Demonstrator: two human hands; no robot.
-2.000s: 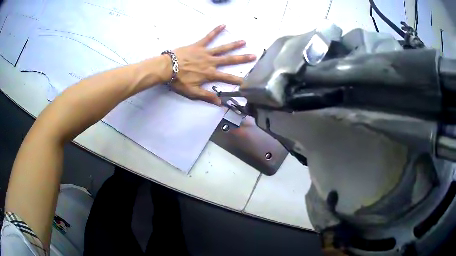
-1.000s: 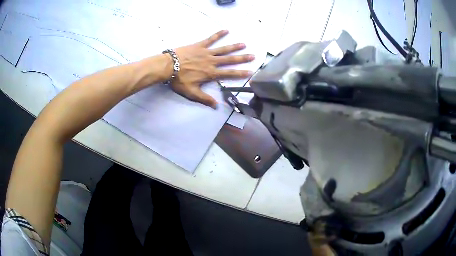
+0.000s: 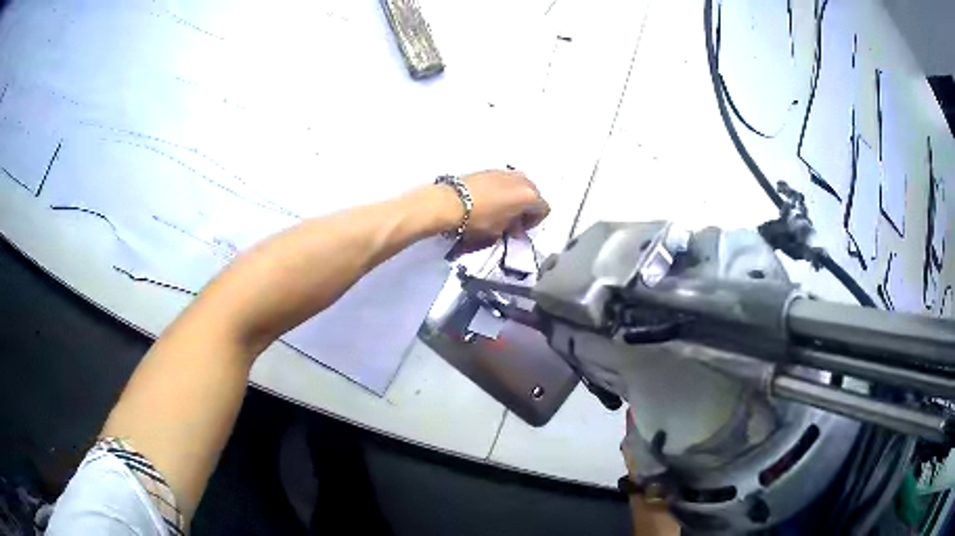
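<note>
The grey straight knife machine (image 3: pixel 696 393) stands at the right, its shiny base plate (image 3: pixel 503 377) flat on the table. My left hand (image 3: pixel 503 207), with a chain bracelet, is beside the blade stand, fingers curled on a small paper-topped piece (image 3: pixel 519 254) with a dark edge. White paper marker (image 3: pixel 361 325) lies left of the base plate. Only the wrist and a sliver of my right hand (image 3: pixel 649 513) show below the machine; its fingers are hidden behind the machine body.
A worn yellow-brown weight bar (image 3: pixel 414 40) lies on the paper at the top. A black power cable (image 3: pixel 738 131) runs down to the machine. Dark-edged cut panels (image 3: pixel 864 168) lie at the right. The table edge (image 3: pixel 314 414) curves along the bottom.
My left hand has moved right from lying flat and spread on the paper, and its fingers have closed on the small piece. The view has shifted, showing the weight bar and more cut panels.
</note>
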